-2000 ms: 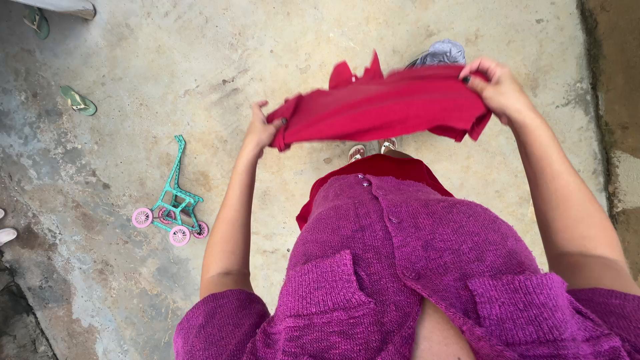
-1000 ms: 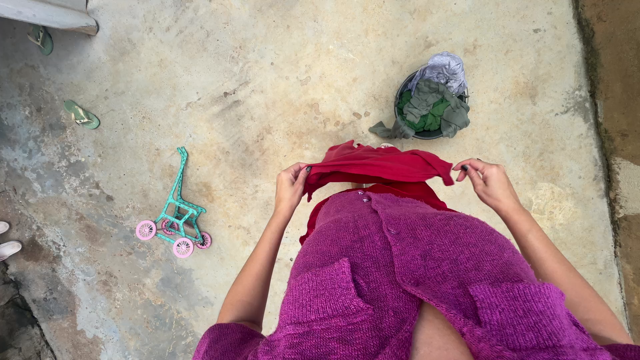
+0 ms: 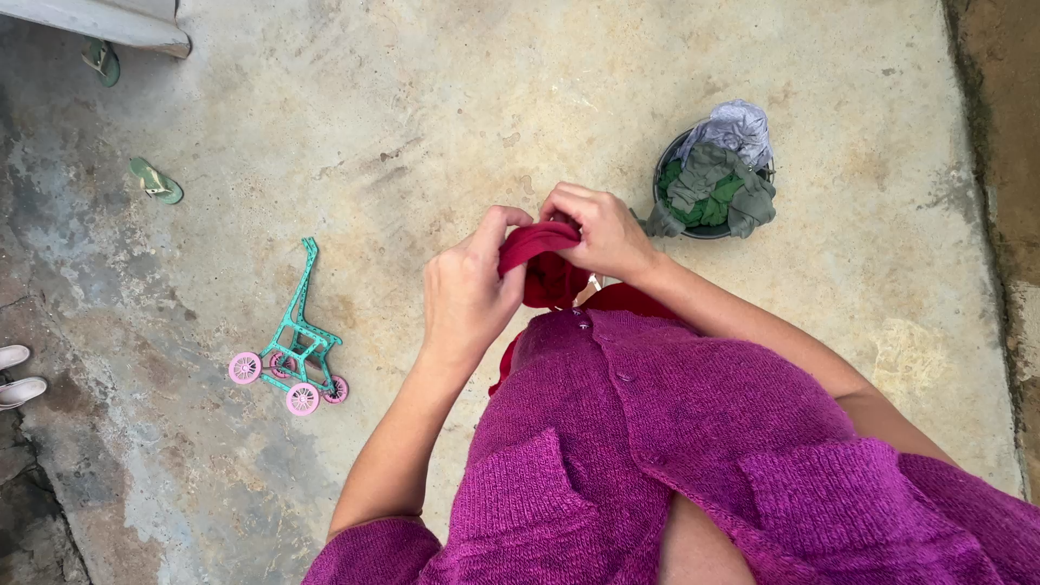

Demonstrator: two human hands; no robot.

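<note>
A red cloth garment (image 3: 556, 276) hangs bunched between my two hands, in front of my purple knitted top. My left hand (image 3: 471, 284) pinches one side of its upper edge between thumb and fingers. My right hand (image 3: 605, 231) grips the other side of that edge, close to the left one. Beyond my right hand, on the concrete floor, stands a dark round bucket (image 3: 660, 172) heaped with grey, green and pale lavender cloths. A grey cloth (image 3: 665, 223) hangs over its near left side. The lower part of the red garment is partly hidden.
A teal toy stroller frame (image 3: 299, 341) with pink wheels lies on the floor at left. Green flip-flops (image 3: 156, 180) are farther off, one near a white edge (image 3: 122, 29) at upper left. Pale shoes (image 3: 20, 392) show at the far left. A floor edge (image 3: 987, 244) runs along the right.
My hands have come close together, and the red garment, spread wide between them before, is now bunched. The bucket, mostly hidden behind the garment two seconds ago, shows fully.
</note>
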